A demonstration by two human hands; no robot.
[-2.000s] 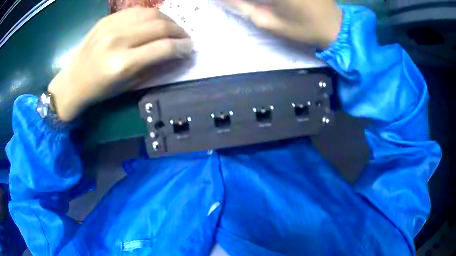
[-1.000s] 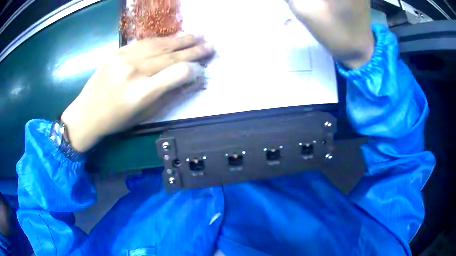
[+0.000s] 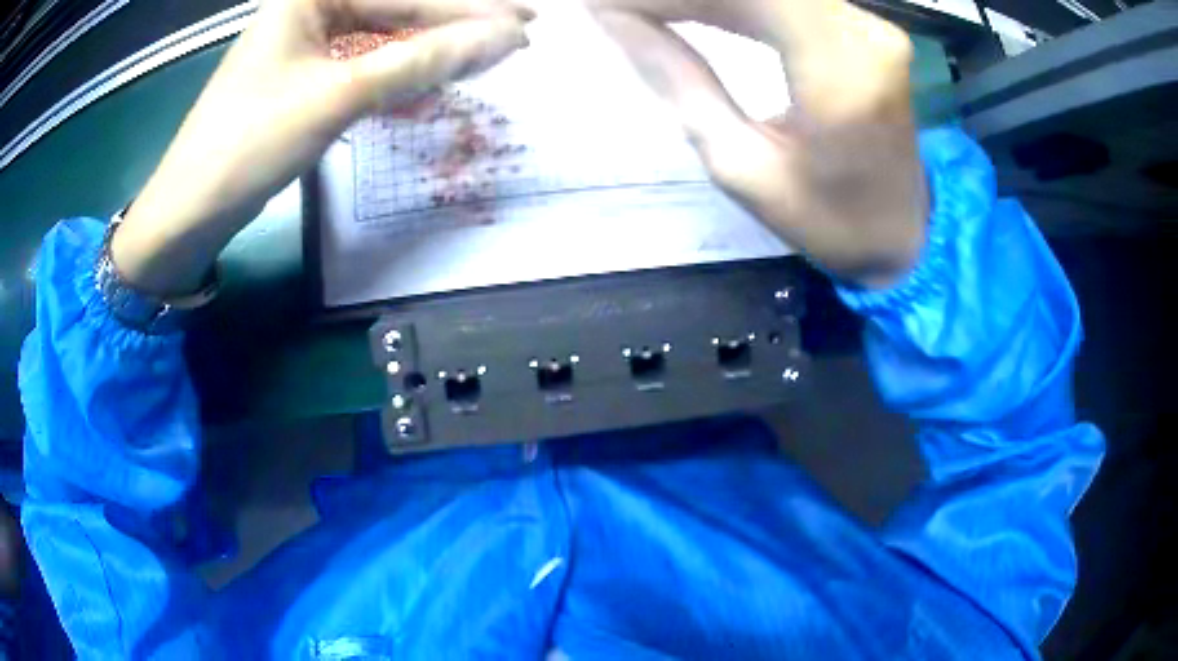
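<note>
The white-lined tray (image 3: 581, 233) has a dark rim and a printed grid. Small copper-coloured components (image 3: 459, 149) lie scattered on its left part, with a denser heap partly hidden behind my left hand. My left hand (image 3: 336, 84) is over the tray's upper left, thumb and fingers close together near the top edge. My right hand (image 3: 807, 129) is over the upper right, its fingertips cut off by the top edge. I cannot tell whether either hand holds a component. The dark assembly fixture (image 3: 594, 355) lies at the tray's near edge, with its nests in a row.
The dark green bench mat (image 3: 246, 278) shows left of the tray. Conveyor rails (image 3: 123, 84) with silver edges curve across the upper left. A grey curved edge (image 3: 1079, 91) is at the upper right. My blue smock is below the fixture.
My left hand has lifted from the white surface and moved up, uncovering scattered components and the grid. My right hand has moved left toward it. Tray and fixture appear shifted slightly up and left.
</note>
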